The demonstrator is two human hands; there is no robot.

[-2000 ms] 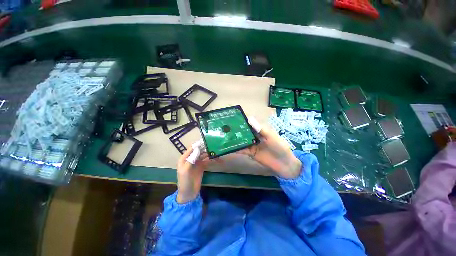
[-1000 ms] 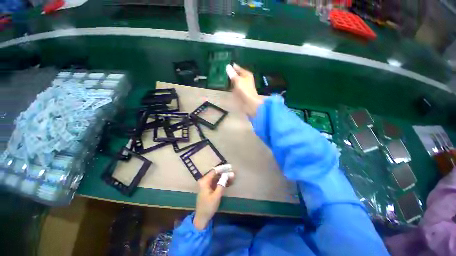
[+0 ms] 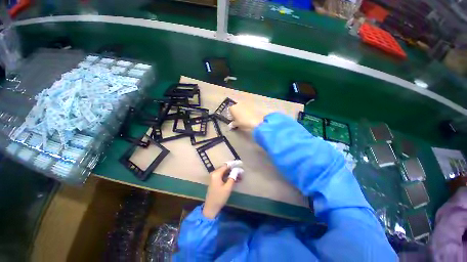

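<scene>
My left hand (image 3: 220, 190), with white covers on its fingertips, pinches the near right corner of an open black frame (image 3: 206, 157) that lies on the beige sheet (image 3: 266, 176). My right hand (image 3: 245, 117) reaches over the sheet with its fingers closed on another black frame (image 3: 224, 109), covering that frame's right part. More black frames (image 3: 179, 118) lie overlapped to the left, one (image 3: 163, 159) at the sheet's near left corner. Two green boards in black frames (image 3: 325, 127) lie right of the sheet, beside partly hidden pale strips (image 3: 344, 148).
A clear tray (image 3: 38, 158) with a heap of pale strips (image 3: 77, 102) is at left. Two small black units (image 3: 217, 66) (image 3: 303, 92) stand beyond the sheet. Grey-faced modules (image 3: 383, 153) lie on clear plastic at right. A pink sleeve (image 3: 450, 225) shows at the right edge.
The green board assembly, held in both hands and then set beyond the sheet, is no longer visible. My right hand has come back to a frame; my left has stayed at its frame. The view has shifted.
</scene>
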